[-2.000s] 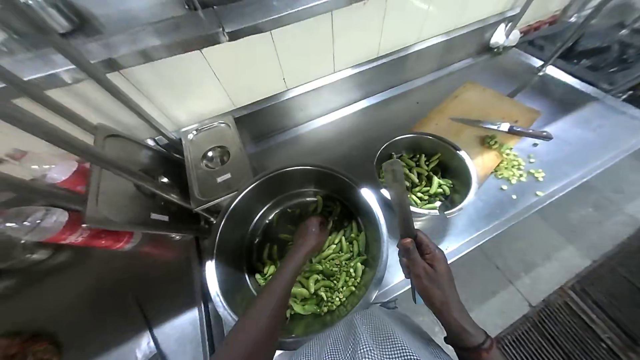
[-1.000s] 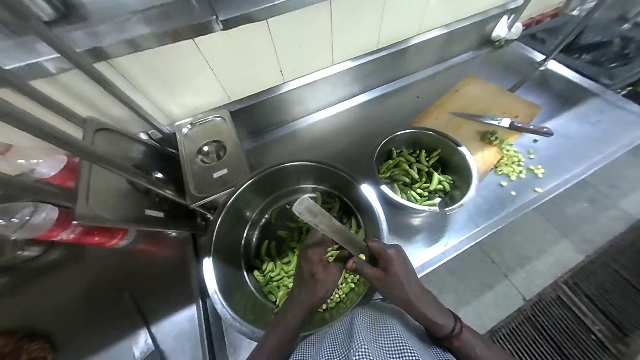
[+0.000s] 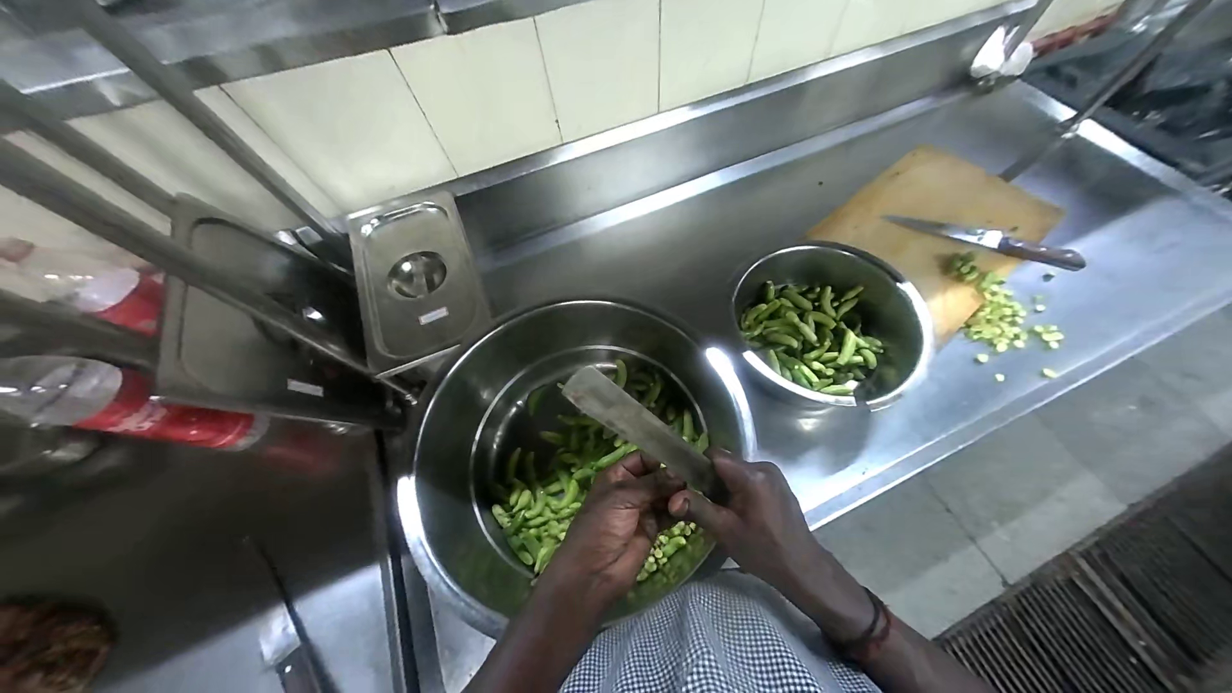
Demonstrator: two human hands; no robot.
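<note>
My right hand (image 3: 760, 505) is closed around the handle end of a wide-bladed knife (image 3: 630, 421), its blade slanting up and left over a large steel pot (image 3: 433, 539). Against it, below the blade, my left hand (image 3: 621, 525) has its fingers pinched together; whatever they pinch is hidden. Green vegetable pods (image 3: 544, 515) lie in the pot, with small cut pieces (image 3: 664, 553) under my hands. To the right, a smaller steel bowl (image 3: 910, 318) holds more green pods (image 3: 818, 332).
A wooden cutting board (image 3: 934, 212) carries a second knife (image 3: 1030, 250), with chopped green pieces (image 3: 996, 313) beside it. Steel lidded containers (image 3: 419, 279) and red-labelled plastic bottles (image 3: 164, 414) stand left. Another knife (image 3: 294, 640) lies lower left. Shelf rails (image 3: 183, 255) cross the upper left.
Two seconds ago my left hand was down among the pods and the knife was upright near the smaller bowl. Both hands have since come together over the large pot, and remain there.
</note>
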